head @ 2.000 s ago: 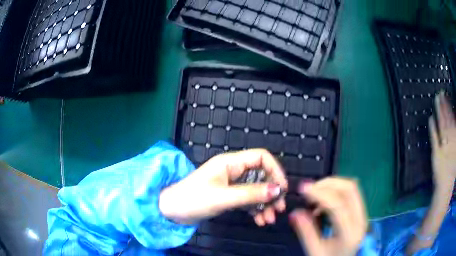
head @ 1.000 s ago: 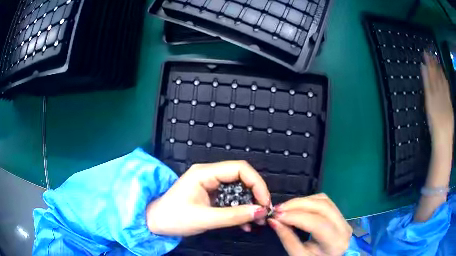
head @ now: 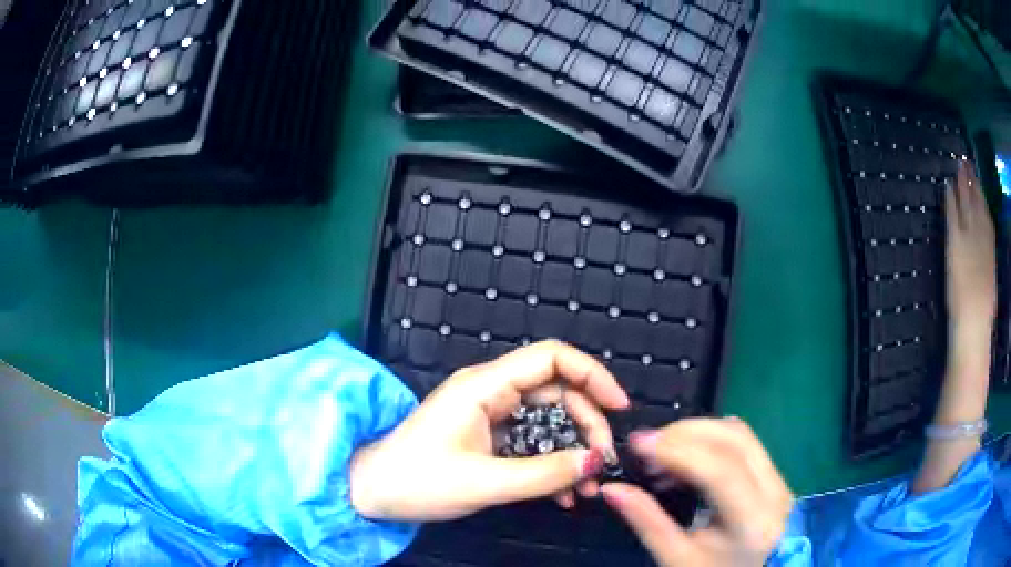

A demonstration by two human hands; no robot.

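My left hand (head: 488, 437) is cupped around a loose cluster of small silver-and-black components (head: 540, 428), above the near part of a black blister tray (head: 726, 288). One component shows at its thumb and fingertips. My right hand (head: 710, 487) is just right of it, blurred, thumb and fingers close to that component; whether it grips anything cannot be told. The tray lies in front of me with rows of silver dots in its far part; my hands hide much of its near part.
Stacked black trays with silver dots (head: 272, 111) stand at the far left. Black trays without dots (head: 710, 122) lie askew beyond the working tray. At the right, another worker's hand (head: 972, 255) is over a dotted tray (head: 848, 277). The mat (head: 255, 277) is green.
The right hand's fingers have opened a little from the pinch at the left fingertips. The view has shifted slightly. In the right-hand tray, the other worker's hand is lower.
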